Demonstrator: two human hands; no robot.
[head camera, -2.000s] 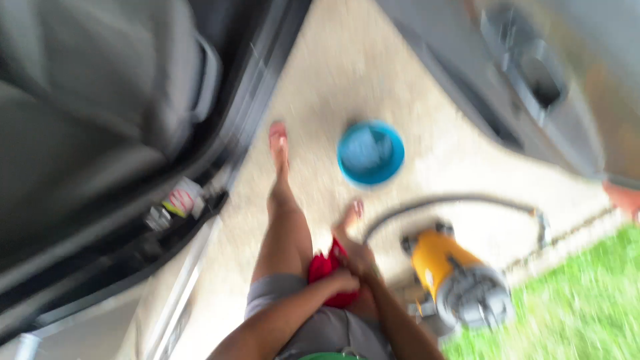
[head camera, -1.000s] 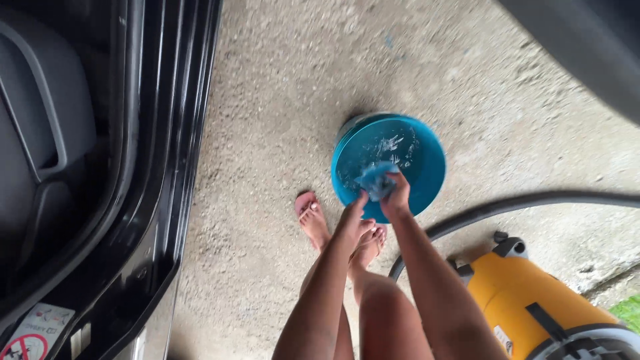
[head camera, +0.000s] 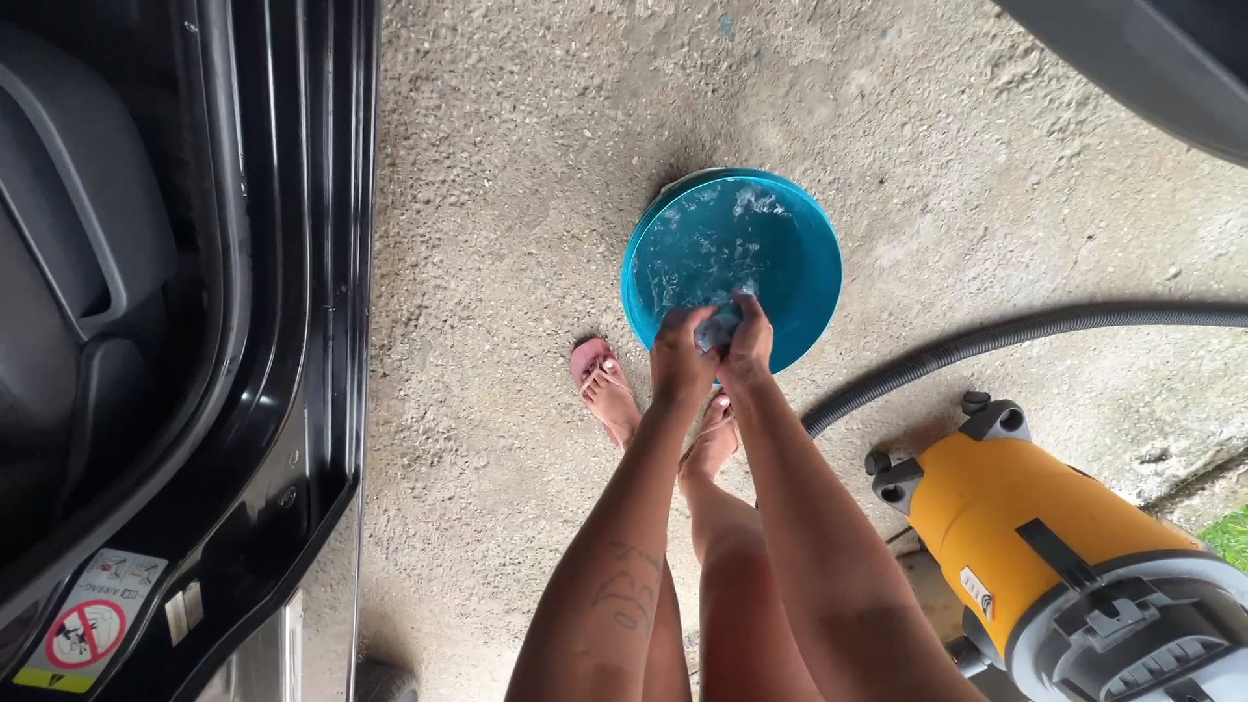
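Note:
A round blue plastic bucket (head camera: 804, 283) with sudsy water stands on the concrete ground. Over its near rim, my left hand (head camera: 682, 351) and my right hand (head camera: 749, 341) are closed together on a wet, light blue cloth (head camera: 719, 329), bunched between the fingers. Foam clings to the cloth near my right fingertips. The lower part of the cloth is hidden by my hands. My feet in flip-flops are just below the bucket.
At left is the black door sill of a car (head camera: 292, 292) with a grey seat inside. A yellow wet-dry vacuum (head camera: 1004, 517) stands at lower right, its black corrugated hose (head camera: 936, 356) curving right. Part of an open car door (head camera: 1141, 68) juts in at upper right.
Two seconds ago my hands were by my lap at a red cloth or garment; one second ago they were over the bucket with the blue cloth. Now the cloth is bunched tighter between them.

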